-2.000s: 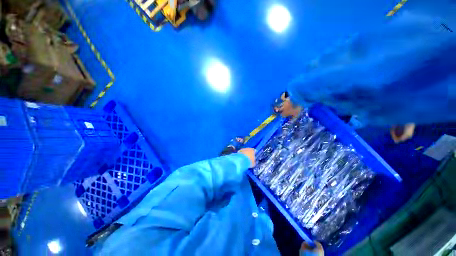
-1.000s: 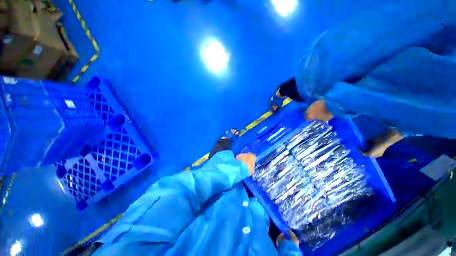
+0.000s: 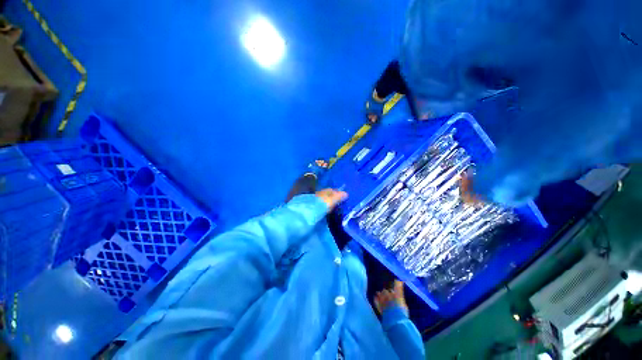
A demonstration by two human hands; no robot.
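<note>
A deep blue plastic tote (image 3: 394,261) stands at the bench edge, right of centre, filled with rows of shiny clear-bagged parts (image 3: 429,211). My left hand (image 3: 331,198) is at the tote's upper left corner, fingers against it. My right hand (image 3: 389,295) is low beside the tote's near long side, below the rim; its fingertips are partly hidden, and I cannot tell if it grips. Another person's hand (image 3: 470,190) is over the bags inside the tote.
Blue totes (image 3: 35,204) stand on a blue lattice pallet (image 3: 158,221) at left. Brown cartons (image 3: 21,98) are at the upper left. A person in blue (image 3: 521,84) leans over the tote's far side. A white-grey unit (image 3: 581,299) sits on the green bench (image 3: 486,334). Yellow-black tape (image 3: 352,143) crosses the floor.
The other person's hand has moved from the tote's far rim onto the bags. My right hand has shifted up and left in view. The view has turned, showing more bench.
</note>
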